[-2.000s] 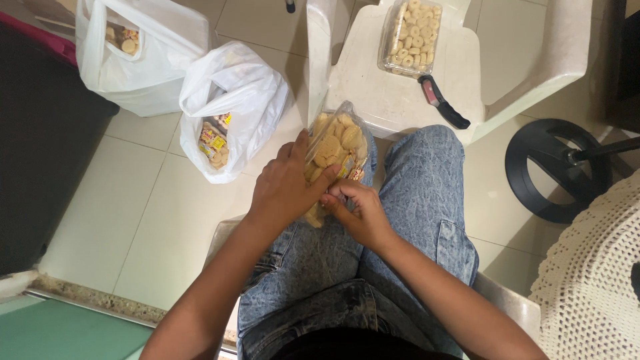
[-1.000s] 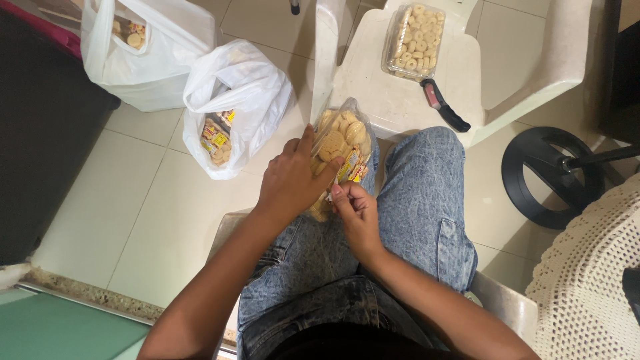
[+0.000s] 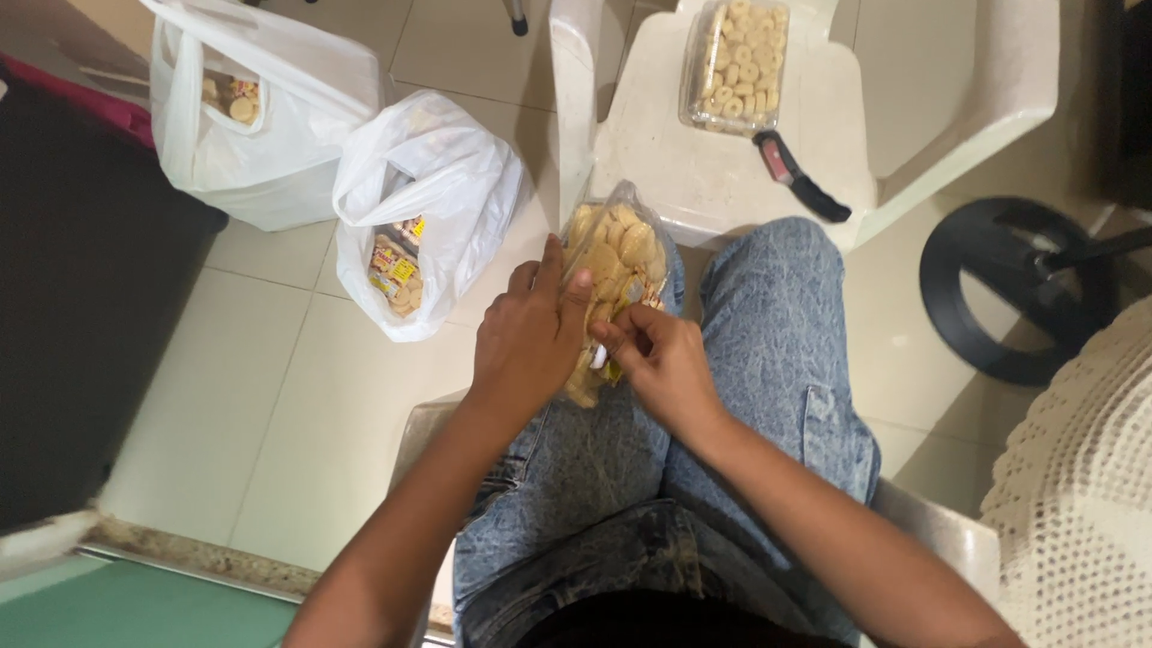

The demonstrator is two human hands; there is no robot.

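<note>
A clear plastic pack of round biscuits point(image 3: 621, 238) lies on my left thigh, with a colourful printed label on it. My left hand point(image 3: 535, 333) rests spread over the pack's left side and steadies it. My right hand point(image 3: 661, 355) pinches the label point(image 3: 615, 367) at the pack's lower right, thumb against forefinger; part of the label is hidden by the fingers. Beyond my knees, a clear plastic box of ring-shaped biscuits point(image 3: 738, 67) sits on a white plastic chair point(image 3: 666, 171). A folding knife or cutter with a black and red handle point(image 3: 799, 177) lies below that box.
Two white plastic bags point(image 3: 270, 171) point(image 3: 450, 171) with labelled biscuit packs stand on the tiled floor at the left. A round black stand base point(image 3: 1017, 288) is at the right, near a crocheted cloth point(image 3: 1080, 486). A dark piece of furniture point(image 3: 81, 297) is at far left.
My right hand has lifted part of the label, and its fingers have moved slightly up along the pack. My left hand stays on the pack.
</note>
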